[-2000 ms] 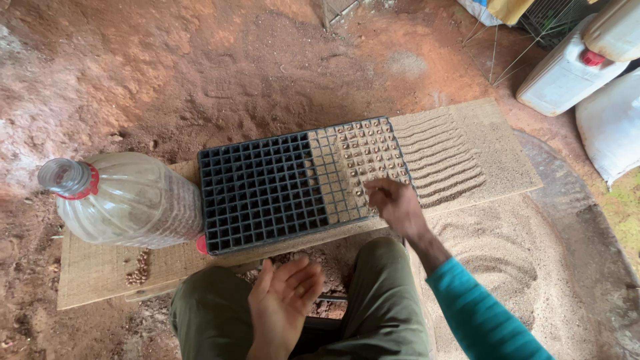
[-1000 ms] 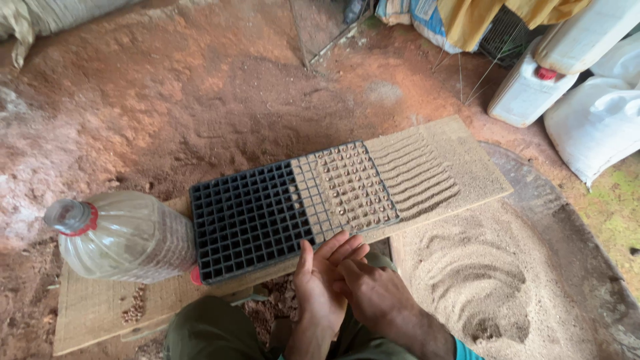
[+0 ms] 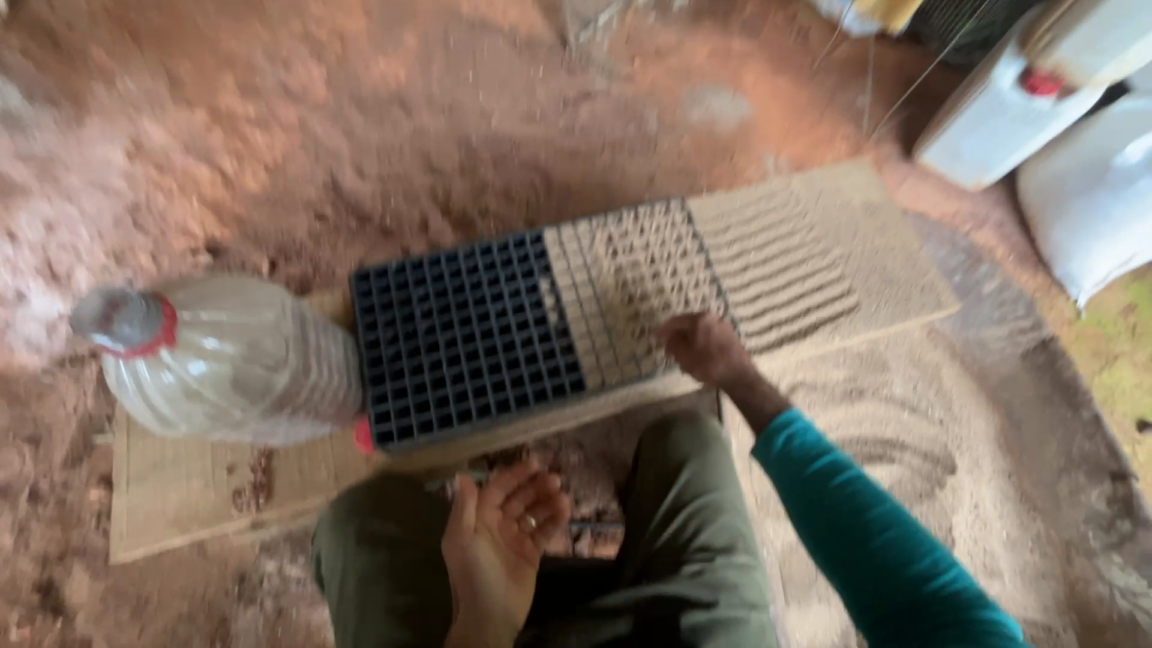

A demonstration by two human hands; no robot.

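Observation:
A black plastic seedling tray [image 3: 468,333] lies on a wooden board [image 3: 315,477]. Sandy soil [image 3: 576,297] fills the cells at its right end, many with small hollows, while the left cells look dark and unfilled. Over the filled cells near the front edge is my right hand [image 3: 706,351], fingers bunched; whether it pinches anything is too blurred to tell. My left hand [image 3: 504,522] is palm up and cupped above my lap, with a small pale thing, perhaps a seed or a ring, at its fingers. Small brown seeds [image 3: 254,481] lie on the board's left part.
A large clear plastic bottle [image 3: 243,360] stands left of the tray, a red cap [image 3: 364,435] beside it. Ridged soil [image 3: 783,270] covers the board's right end. Loose soil [image 3: 882,468] is heaped on the right. White jerrycans [image 3: 999,108] and a white sack [image 3: 1093,198] stand at upper right.
My hands were together by the tray's front edge a second ago; now they are apart, the right over the filled cells and the left lower, over my lap.

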